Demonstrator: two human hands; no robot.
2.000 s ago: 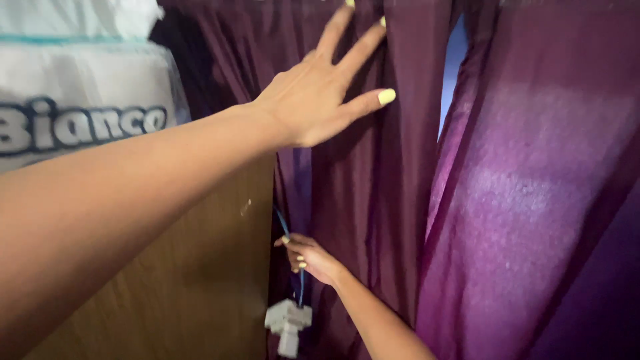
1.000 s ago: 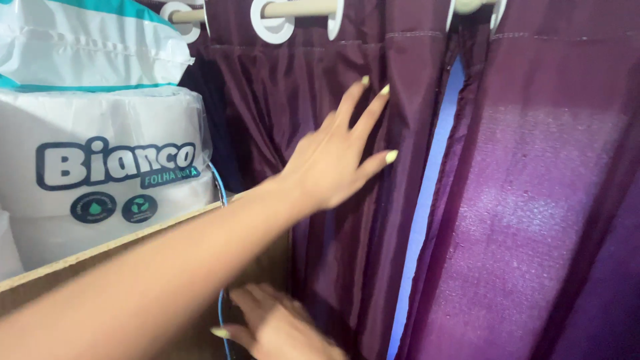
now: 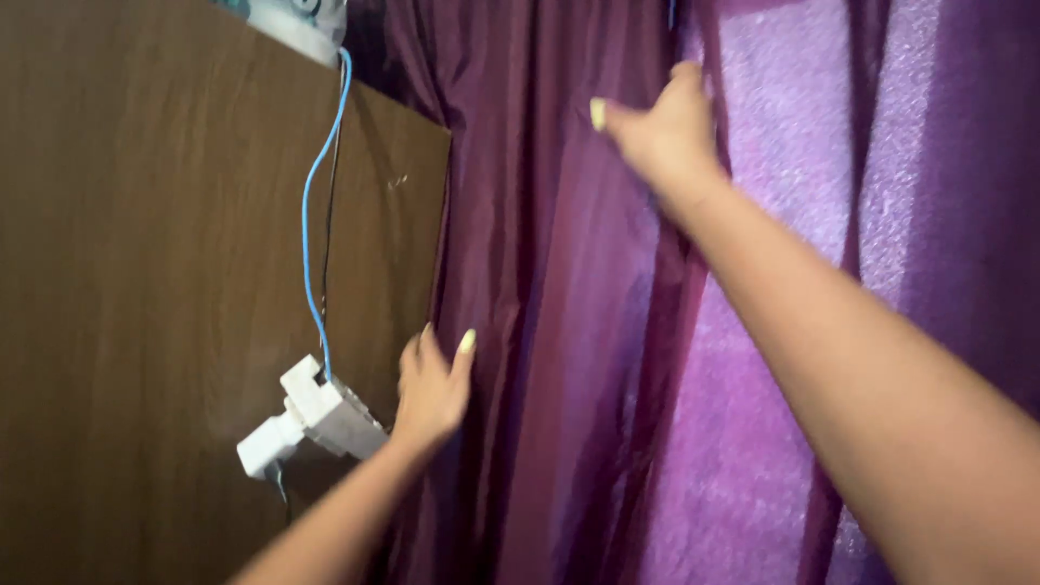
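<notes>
A dark purple curtain hangs in folds across the middle. My left hand is low at its left side, by the edge of a brown wooden panel, thumb and fingers spread with no object seen in them. Higher and to the right, my right hand touches the curtain near its right edge, thumb pointing left; its fingers are partly hidden and blurred, so its grip is unclear. A blue cable hangs down the panel to a white plug adapter block, just left of my left hand.
Light comes through a brighter purple curtain section at the right. Wrapped packs in clear plastic sit above the panel's top edge. A thin dark cord runs beside the blue cable, and a white plug projects from the block.
My left hand has come down from high on the curtain to its lower left side. My right hand, at the blue cable two seconds ago, is now up on the curtain. The view has tilted down.
</notes>
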